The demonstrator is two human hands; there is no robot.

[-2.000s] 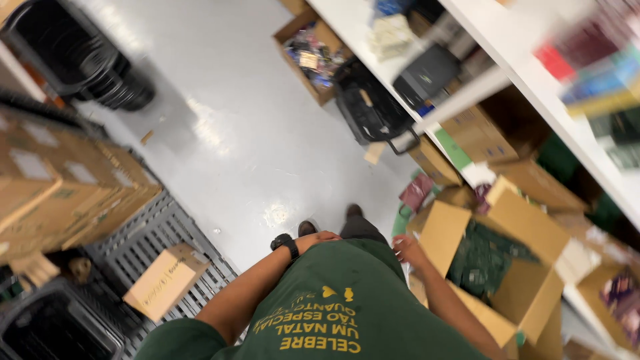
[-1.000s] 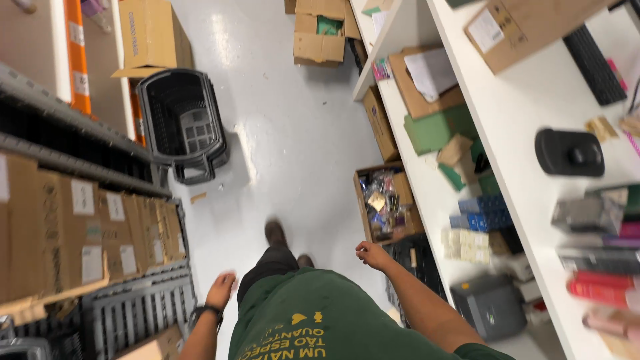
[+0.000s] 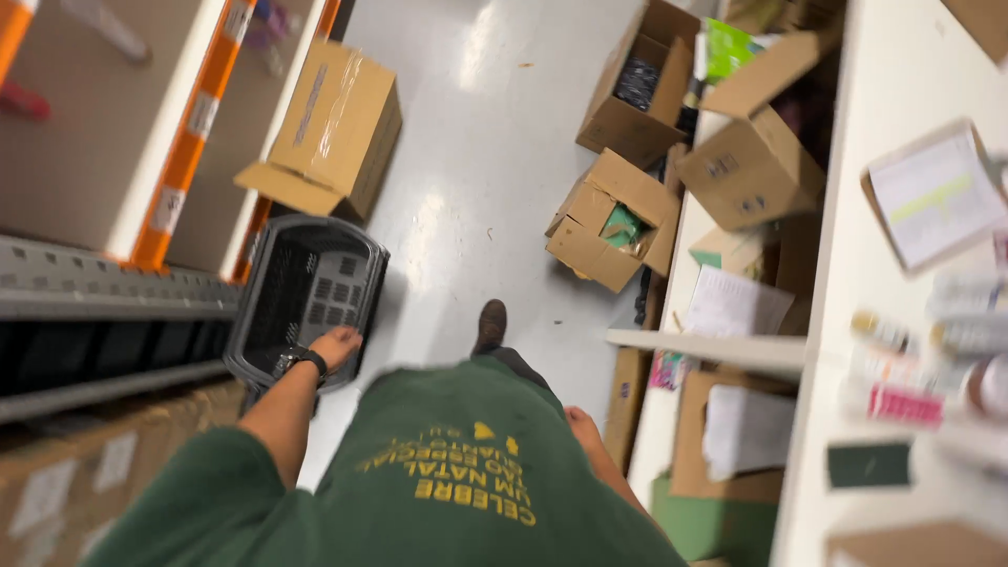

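Observation:
My left hand (image 3: 337, 349), with a dark watch at the wrist, shows over the near right part of an empty black plastic basket (image 3: 366, 236); whether it touches the rim I cannot tell. Its fingers look loosely curled and I see nothing in them. My right hand (image 3: 581, 425) is partly hidden beside my green shirt, near the white shelving at the right, and its grip does not show. One brown shoe (image 3: 492, 321) stands on the grey floor below me.
Orange-and-white racking (image 3: 189, 142) and a large carton (image 3: 339, 118) line the left. On the right, open cardboard boxes (image 3: 598, 260) stand on the floor beside a white shelf (image 3: 819, 260) holding papers, bottles and cartons. Grey floor (image 3: 449, 197) runs between both sides.
The view has moved forward along the aisle. The black basket, farther ahead a second ago, is now beside my left hand. My right hand has dropped back beside my body.

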